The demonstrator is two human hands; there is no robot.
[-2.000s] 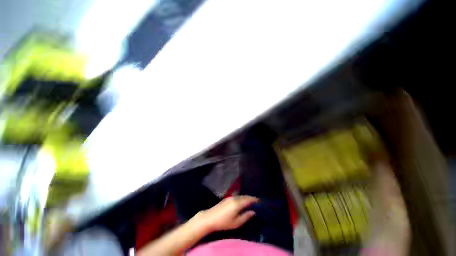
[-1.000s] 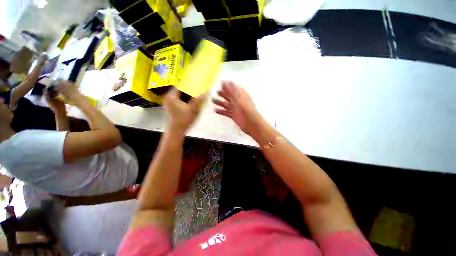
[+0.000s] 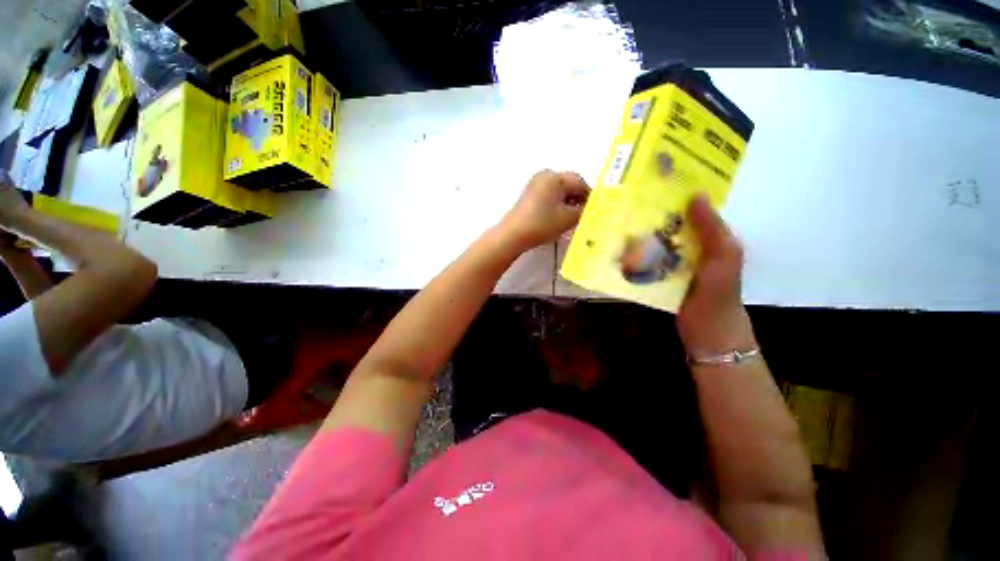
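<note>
A yellow retail box (image 3: 658,192) with a black top and a product picture is held tilted above the white table. My right hand (image 3: 713,268) is shut on its lower right side, with the thumb over the front. My left hand (image 3: 548,208) is at the box's left edge with its fingers curled. Whether it touches the box or holds anything cannot be told. No film shows clearly on the box. A whitish, shiny stack of poly bags (image 3: 565,49) lies behind the box at the far side.
Waiting yellow-black boxes (image 3: 274,123) stand at the left of the white table (image 3: 439,164). A coworker's arm and light sleeve (image 3: 121,373) are at the left. A black strip (image 3: 713,38) runs along the back. More yellow boxes (image 3: 817,422) show dimly below the table at right.
The view has swung right. The box has gone from my left hand to my right hand, moved away from the waiting boxes, and now shows its printed face. My left hand's fingers have curled.
</note>
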